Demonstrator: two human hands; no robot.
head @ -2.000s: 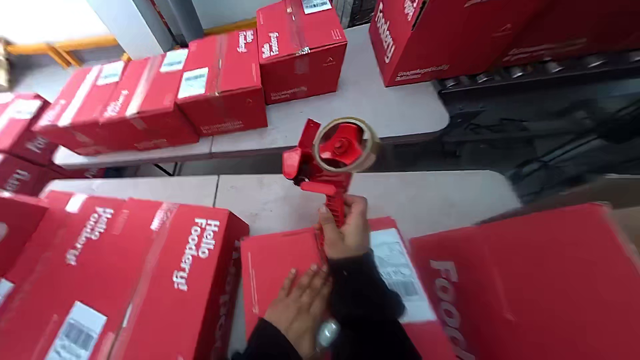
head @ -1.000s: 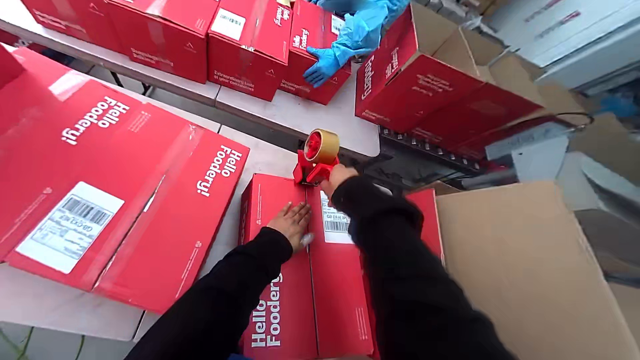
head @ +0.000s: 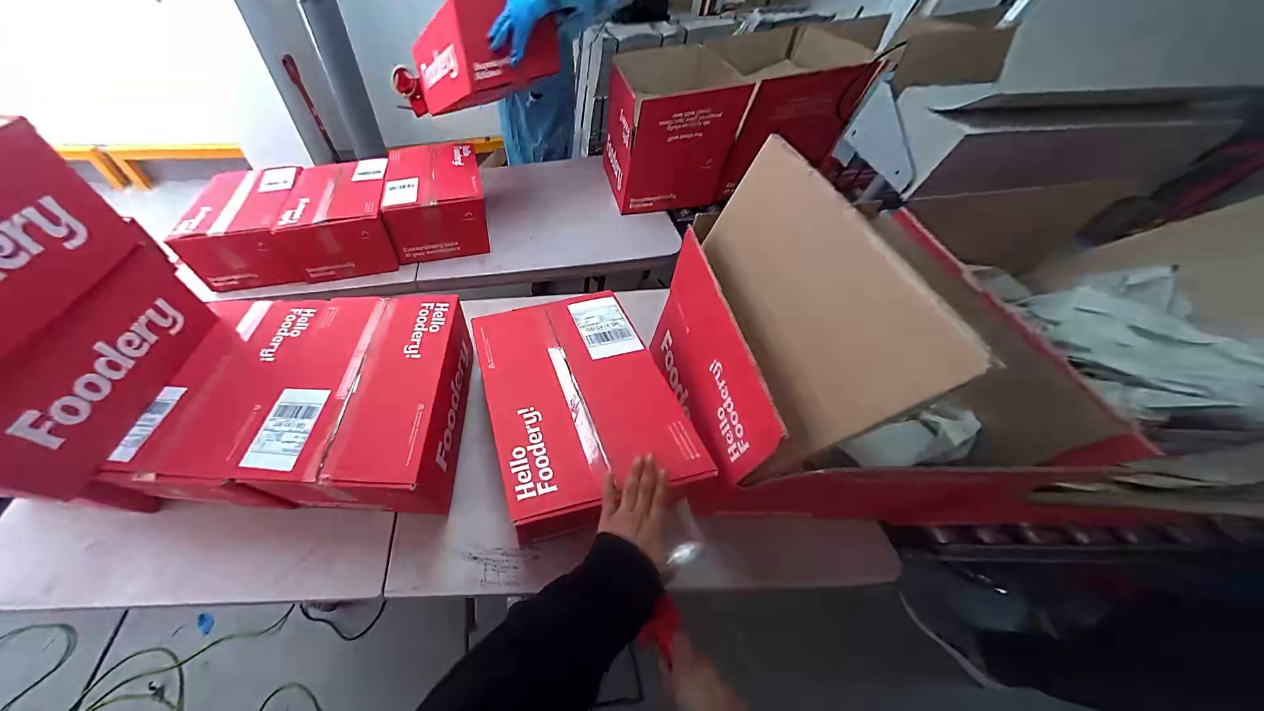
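A red cardboard box (head: 632,395) lies on the near table with clear packing tape (head: 578,405) along part of its top seam and a white label at its far end. My left hand (head: 637,509) lies flat on the box's near right corner, fingers spread. Below it, past the table's edge, my right hand (head: 696,681) is blurred, its fingers closed around a red tape dispenser (head: 660,630). The tape roll is mostly hidden behind the left hand and sleeve.
Closed red boxes (head: 395,395) stand to the left. An open box (head: 721,385) with raised flaps and paper inside adjoins on the right. Behind, a co-worker's blue-gloved hand (head: 518,30) holds a box above the far table (head: 543,212). Cables (head: 178,662) lie on the floor.
The dispenser has moved from the box's far end to beyond its near end, and tape now lies on the seam. The co-worker's box is now lifted. The view has shifted.
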